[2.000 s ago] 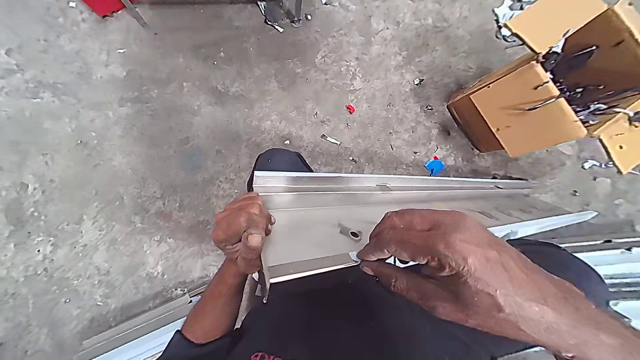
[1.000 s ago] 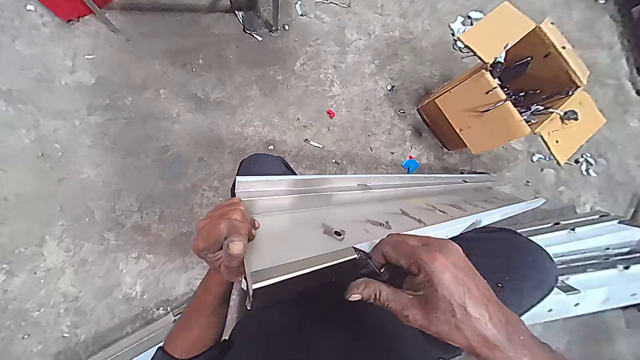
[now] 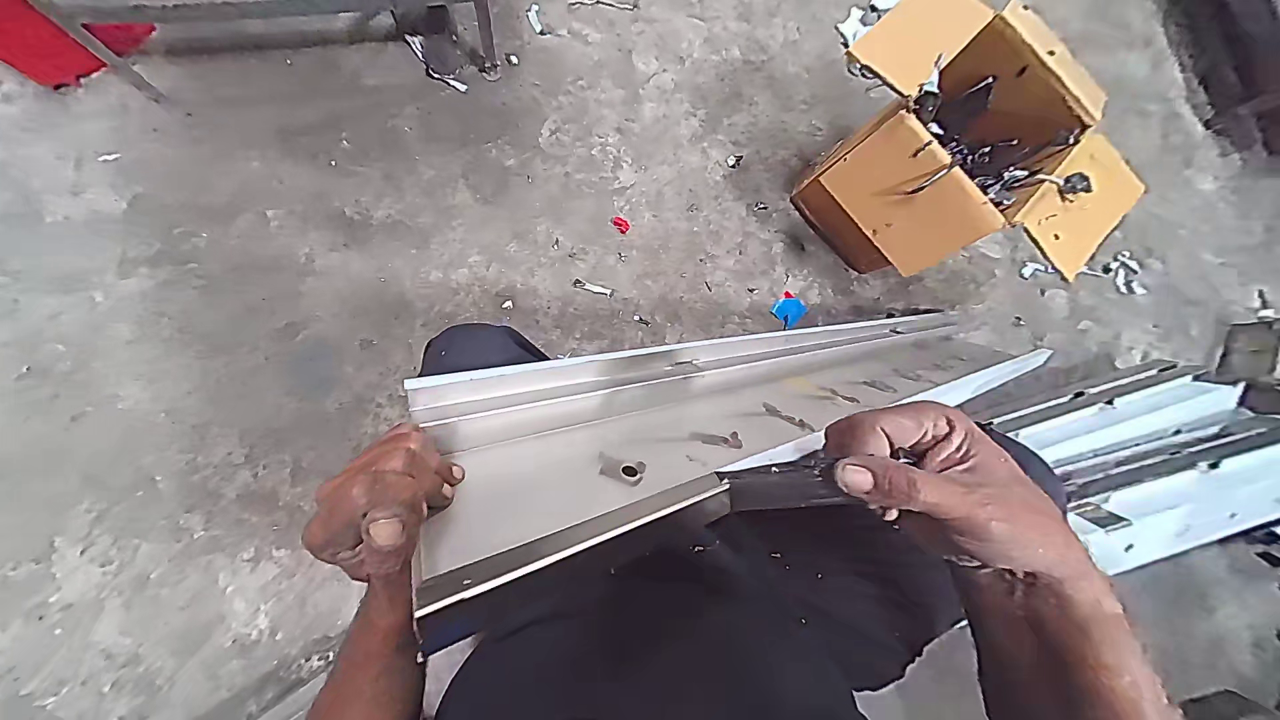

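A long metal profile (image 3: 560, 440) with raised edges lies across my lap, its near end at the left and its far end running away to the upper right. My left hand (image 3: 385, 505) grips that near end, thumb on top. A short round tube stub (image 3: 628, 469) and several slots or marks sit along its inner face. Between the thumb and fingers of my right hand (image 3: 915, 475) is a dark strip of film or tape (image 3: 785, 485), which reaches to the profile's lower edge. The fingertips' far side is hidden.
An open cardboard box (image 3: 900, 190) holding dark and silvery scraps stands on the concrete floor at the upper right. More metal profiles (image 3: 1180, 460) lie at my right. A metal frame (image 3: 250, 12) and a red object (image 3: 50, 45) are at the upper left. Small scraps dot the floor.
My right hand has moved right along the profile's lower edge, and more of the dark strip shows between it and the edge. My left hand stays on the near end.
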